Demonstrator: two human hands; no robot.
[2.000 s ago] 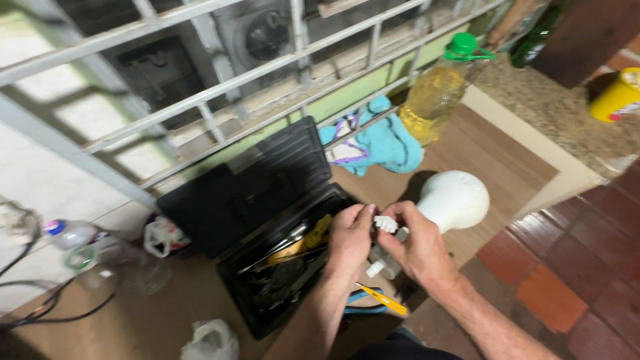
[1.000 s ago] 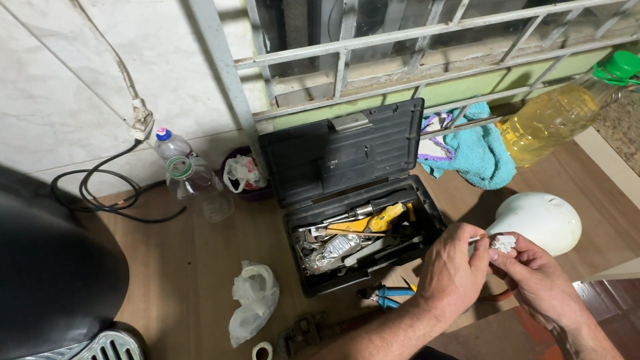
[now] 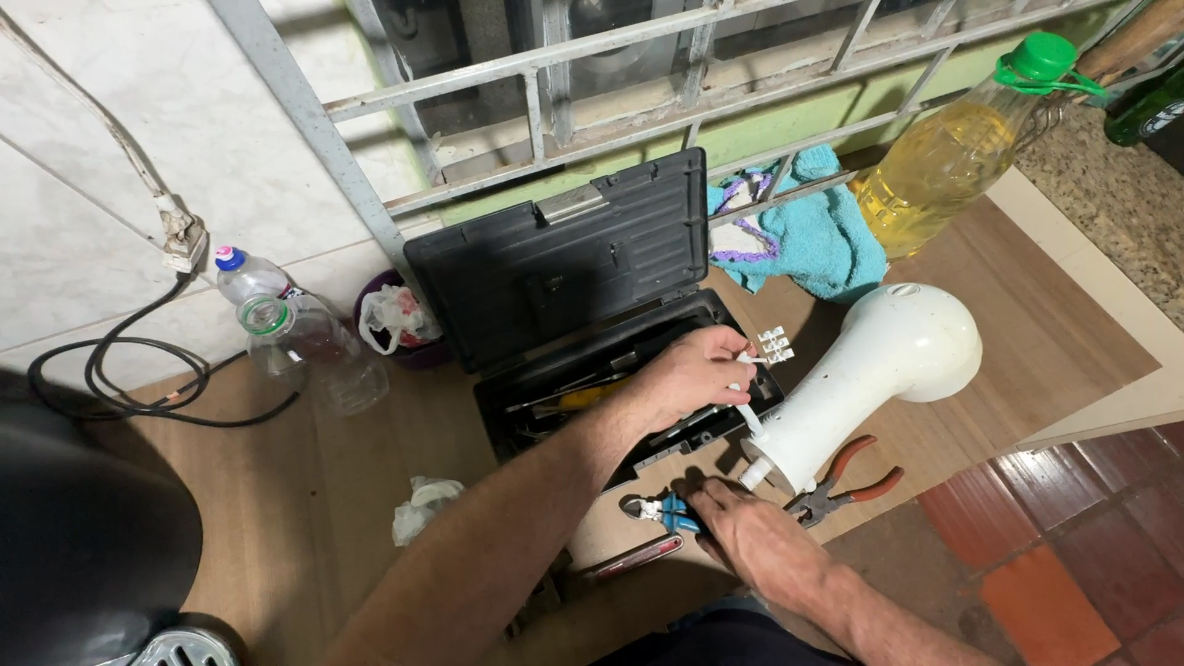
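Observation:
My left hand (image 3: 694, 377), above the right end of the black toolbox (image 3: 555, 268), pinches white wires (image 3: 746, 412) that lead to a white shower head (image 3: 879, 361). A white terminal block (image 3: 775, 345) hangs at the wires' end, just past my fingertips. My right hand (image 3: 731, 513) is down on the table at the blue-handled cutting pliers (image 3: 668, 511); its fingertips are partly hidden, so its grip is unclear. Red-handled pliers (image 3: 844, 486) lie by the shower head's neck. A red utility knife or similar tool (image 3: 636, 557) lies in front of the blue pliers.
A turquoise cloth (image 3: 823, 236) and a bottle of yellow liquid (image 3: 943, 171) stand behind the shower head. Empty plastic bottles (image 3: 319, 356) and a black cable (image 3: 120, 398) are at the left. A crumpled plastic bag (image 3: 425, 504) lies left of my forearm. Window bars (image 3: 555, 166) rise behind the toolbox.
My hands were together at the terminal block; now they are apart. The right hand has come down to the blue pliers, while the left holds the wires. The red-handled pliers now show more fully.

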